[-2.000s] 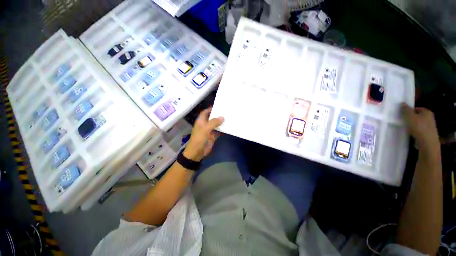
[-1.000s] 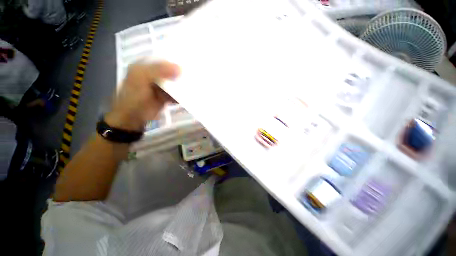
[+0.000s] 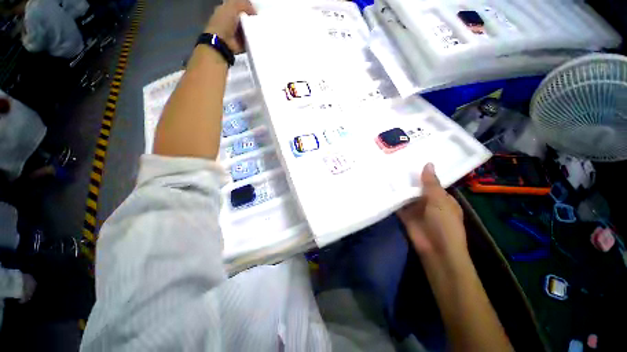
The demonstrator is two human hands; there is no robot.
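My left hand (image 3: 232, 24), with a dark wristband, grips the far left corner of a white blister tray (image 3: 357, 199). My right hand (image 3: 434, 213) holds the tray's near right edge, thumb on top. The tray is tilted over the stacked trays (image 3: 271, 237) at the left. Its pockets hold a black-faced watch (image 3: 393, 139) with a pink rim, a blue-rimmed open watch (image 3: 305, 144), another open watch (image 3: 298, 90) and small pale parts. Glare hides some pockets. The stack's top tray shows blue pieces and a dark watch (image 3: 242, 195).
More white trays (image 3: 474, 65) lie at the back right. A white fan (image 3: 584, 106), orange multimeter (image 3: 509, 187), blue-handled pliers (image 3: 528, 240) and an open watch (image 3: 555, 287) are on the bench. People in white and yellow-black floor tape (image 3: 103, 148) show at left.
The held tray has moved and turned over the left stack. The view has swung, so the bench and the back right trays now show. My right hand is back in view on the tray's edge.
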